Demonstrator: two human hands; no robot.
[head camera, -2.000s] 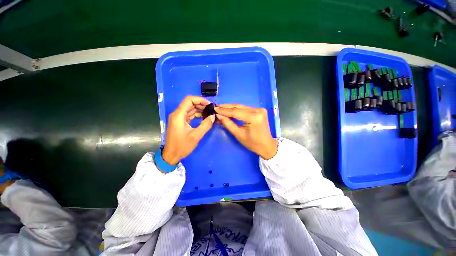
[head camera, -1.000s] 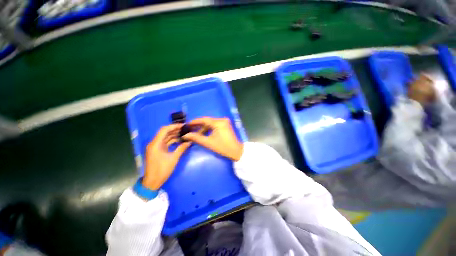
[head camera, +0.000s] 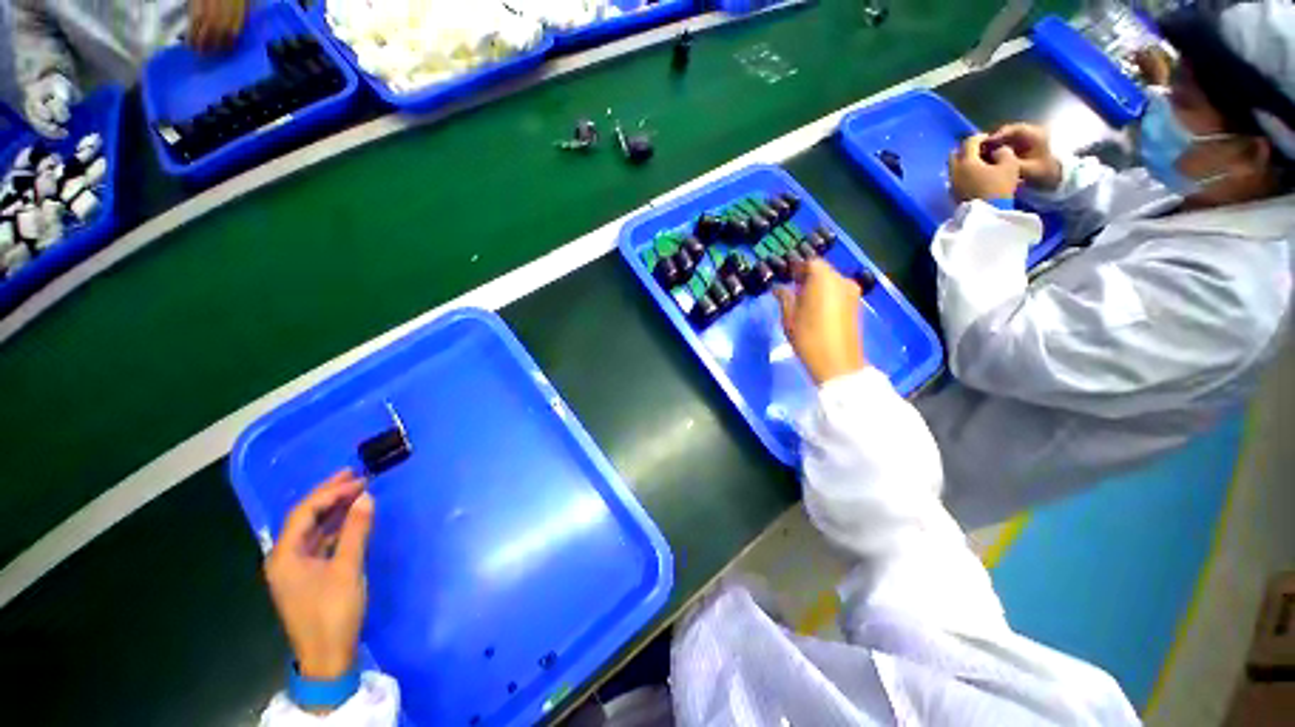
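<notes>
My left hand (head camera: 324, 575) is over the left side of the blue work tray (head camera: 490, 568), fingers curled and thumb near the index finger; whether they hold anything is unclear. A black block (head camera: 384, 450) lies just beyond its fingertips, with a thin pale rod (head camera: 395, 415) upright beside it. My right hand (head camera: 824, 320) is over the right-hand tray (head camera: 888, 341), fingertips down at the rows of black units (head camera: 722, 294) with green circuit boards (head camera: 668, 247). The fingers hide whether they grip a unit.
Small black parts (head camera: 548, 660) lie near the work tray's near edge. The green conveyor belt (head camera: 469, 185) carries scattered black units (head camera: 635, 146). A person (head camera: 1108, 270) sits at right, hands over another tray. Across the belt are trays of white parts (head camera: 426, 43) and black parts (head camera: 270, 100).
The view has swung right. My hands, earlier together at a small black housing over the work tray, are apart. My right hand has moved to the right-hand tray; my left stayed over the work tray.
</notes>
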